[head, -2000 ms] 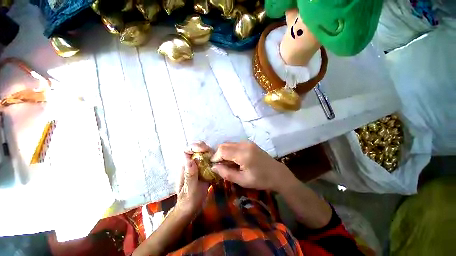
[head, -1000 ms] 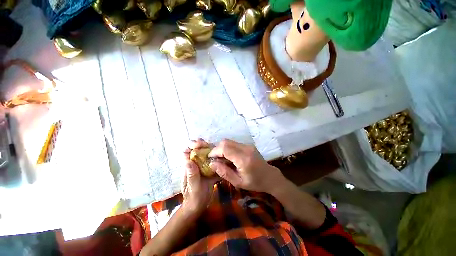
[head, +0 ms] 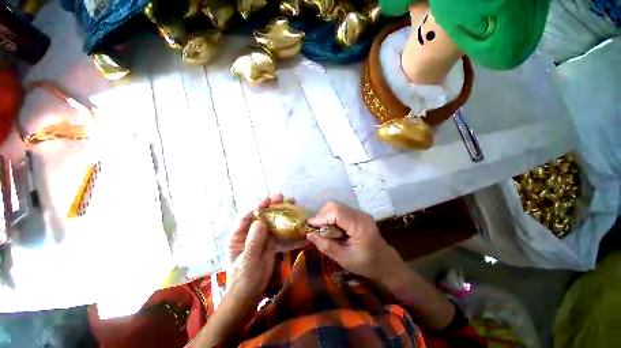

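Note:
A shiny gold stuffed piece (head: 284, 221) lies across the fingers of my left hand (head: 252, 246), over my lap at the table's front edge. My left thumb presses its left end. My right hand (head: 354, 239) is at its right end, with thumb and fingers pinched on a small slim tool (head: 327, 231), partly hidden by the fingers. The tool's dark tip meets the gold piece. What it is cannot be told clearly.
More gold pieces (head: 255, 64) lie by a blue sack (head: 116, 24) at the far edge. A green-hatted toy (head: 429, 61) stands right of centre, a silvery clip (head: 468, 138) beside it. A white bag (head: 507, 217) of gold pieces is at right. A yellow strip (head: 84, 190) lies left.
The gold piece now shows its long side between my hands. My right hand has moved slightly right, and the tool in its fingers shows more. The whole view has shifted, so the table things sit further right.

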